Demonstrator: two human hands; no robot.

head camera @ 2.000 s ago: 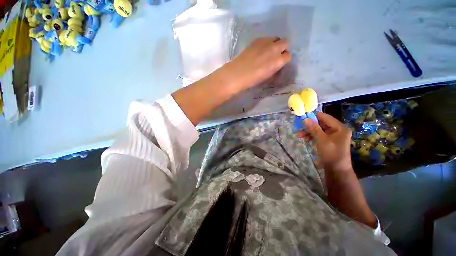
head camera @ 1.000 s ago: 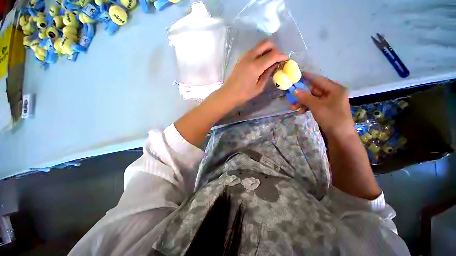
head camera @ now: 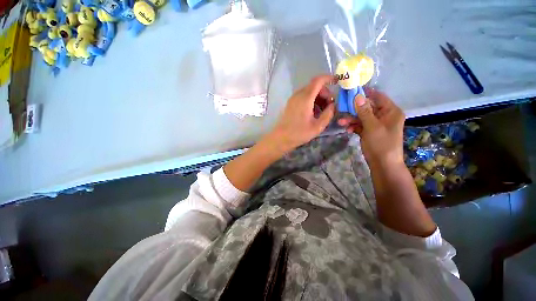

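Note:
A plush toy (head camera: 355,70) with two round yellow heads and a blue body is held upright over the table's front edge. Its heads are inside a clear, shiny bag (head camera: 352,29) that extends away from me. My right hand (head camera: 377,120) holds the blue body between thumb and fingers. My left hand (head camera: 308,111) is at the toy's left side, thumb and fingers curled close to the bag's near end. Whether it pinches the bag film I cannot tell.
A stack of empty bags (head camera: 240,64) lies mid-table. Unpacked plush (head camera: 70,32) is heaped at the far left. Thread snips (head camera: 463,69) lie at the right. An open carton (head camera: 499,150) with packed plush (head camera: 441,156) is below the table edge at right. A small white object (head camera: 32,118) lies left.
The toy was bare in my right hand; its heads are now inside the clear bag. My left hand moved from the table, beyond the toy, to its left side. The toy moved up over the table.

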